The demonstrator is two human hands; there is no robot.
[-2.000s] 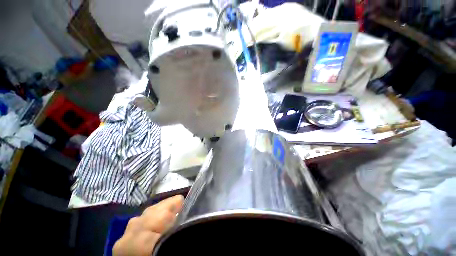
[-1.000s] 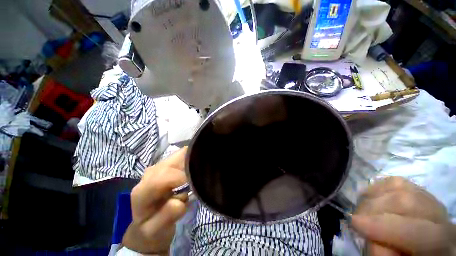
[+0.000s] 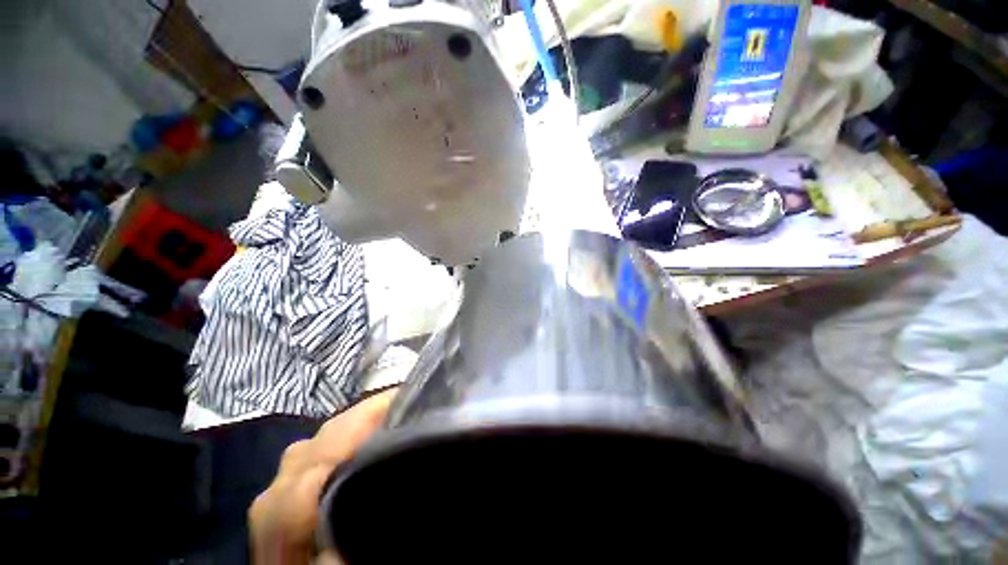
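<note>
A large shiny steel mug [image 3: 586, 342] fills the lower middle of the view, close to the camera, tilted with its dark opening towards me. My left hand [image 3: 310, 486] is at the mug's left side, closed around its handle, which is mostly hidden. My right hand is not in view. The inside of the mug is too dark to show its contents.
The off-white sewing machine head [image 3: 426, 132] stands behind the mug. A striped cloth [image 3: 282, 320] lies left. A phone [image 3: 660, 204], round lid [image 3: 738, 202] and pale unit with a blue screen [image 3: 749, 77] are on the table. White pieces [image 3: 940, 364] lie right.
The mug has come up closer and tipped towards the camera, its outer wall showing again. My right hand, beside the mug's right rim one second ago, has left the view.
</note>
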